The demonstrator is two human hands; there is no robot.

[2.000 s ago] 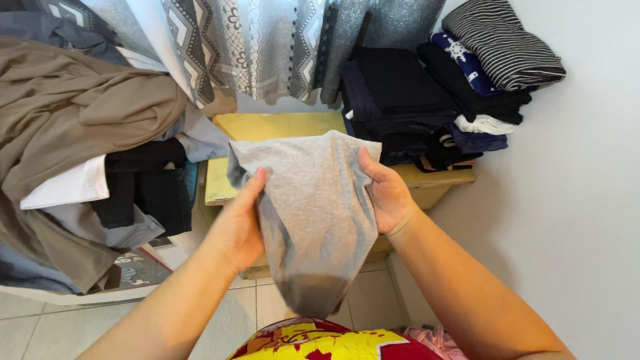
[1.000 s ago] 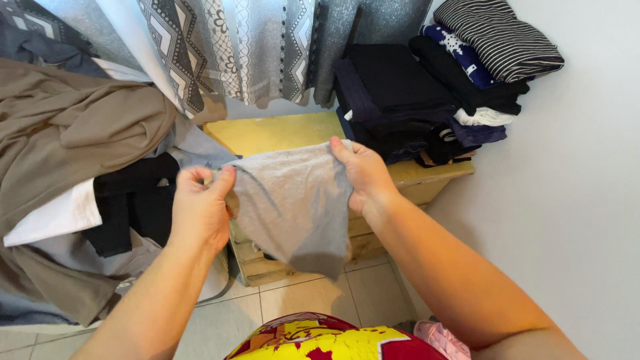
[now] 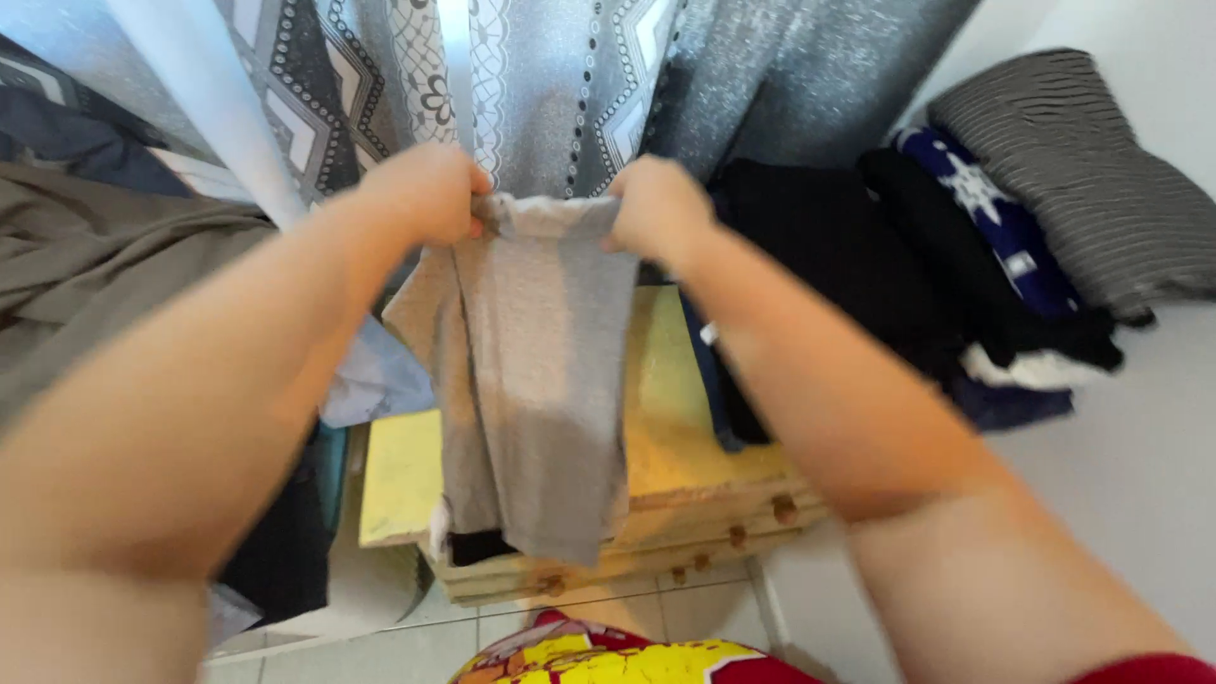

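Observation:
A light grey knit garment (image 3: 541, 380) hangs down in front of a yellow wooden drawer chest (image 3: 399, 475), gripped by its top edge. My left hand (image 3: 427, 195) pinches the left end of that edge, and my right hand (image 3: 660, 214) pinches the right end. The edge is stretched between them, while the lower part hangs in long folds, with a small dark patch near its bottom. Both hands are slightly blurred, and some fingertips are hidden behind the cloth.
Folded dark clothes (image 3: 817, 256) are stacked on the chest's right side, beside a navy patterned cloth (image 3: 988, 218) and a striped grey one (image 3: 1073, 171). A brown cloth heap (image 3: 85, 256) lies at left. Patterned grey curtains (image 3: 532, 95) hang behind; a white wall stands at right.
Both hands have moved forward and up to the curtains, arms extended. The grey garment, earlier bunched lower and nearer my body, now hangs at greater length from its top edge.

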